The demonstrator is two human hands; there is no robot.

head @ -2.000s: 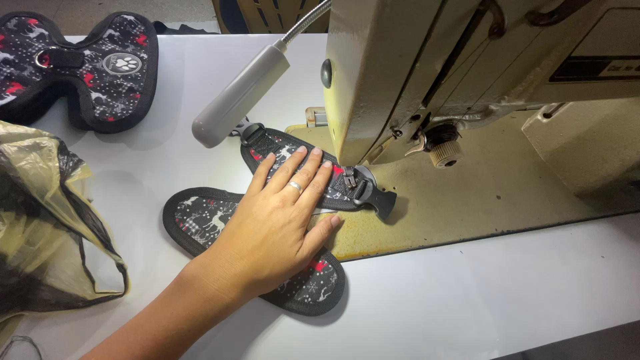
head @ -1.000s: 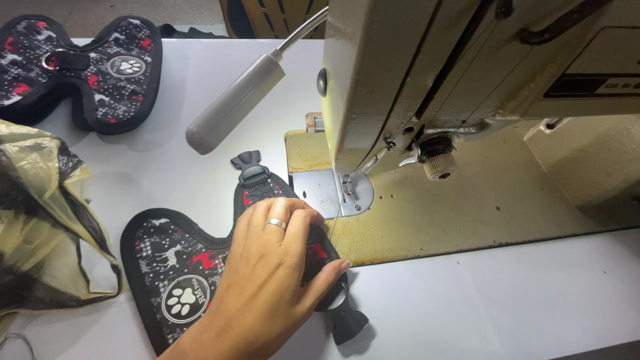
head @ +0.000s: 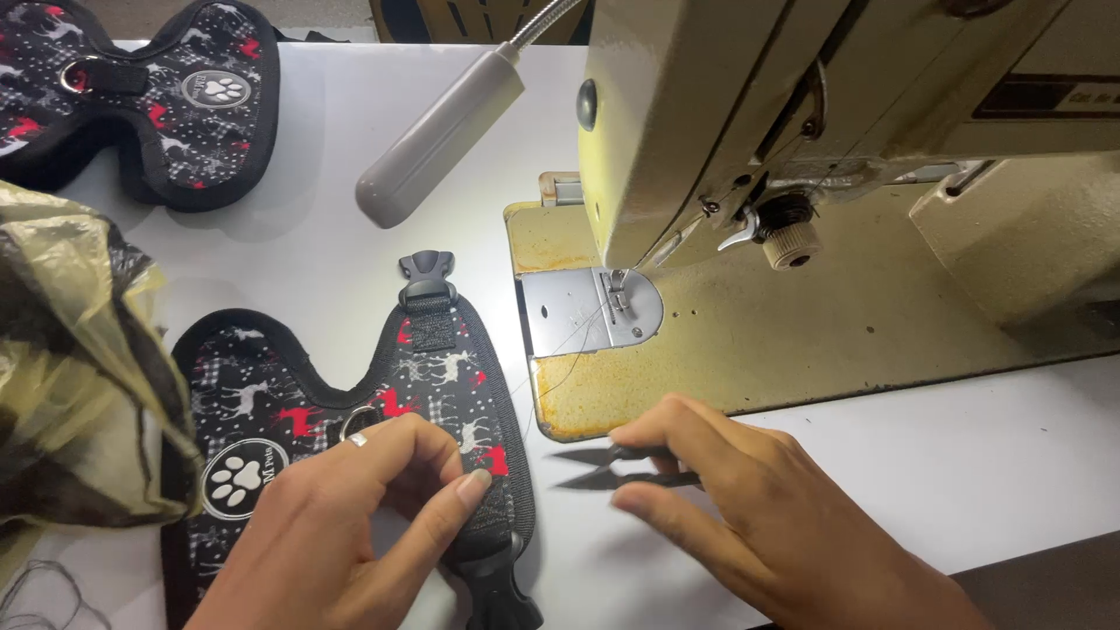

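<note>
A black pet harness [head: 437,385] printed with red and white deer lies left of the sewing machine's needle plate [head: 569,306]. Plastic buckle parts [head: 427,271] sit at its upper and lower ends. My left hand [head: 359,516], with a ring, rests over the harness, thumb and forefinger pinched near its right edge; whether they grip thread or fabric I cannot tell. Black thread snips [head: 604,468] are in my right hand [head: 744,499], blades apart and pointing left, just right of the harness. Thin threads [head: 569,367] trail from the needle area toward the harness.
The sewing machine's head [head: 700,114] and bed [head: 787,324] fill the right side. A gray lamp [head: 442,131] on a flexible neck hangs left of it. Another harness [head: 201,114] lies at the upper left, above a crumpled yellowish plastic bag [head: 79,376]. Loose thread [head: 52,595] lies at the lower left.
The harness has moved away from the needle, left and toward me, and now lies unfolded beside the bed. My right hand has come into view holding snips.
</note>
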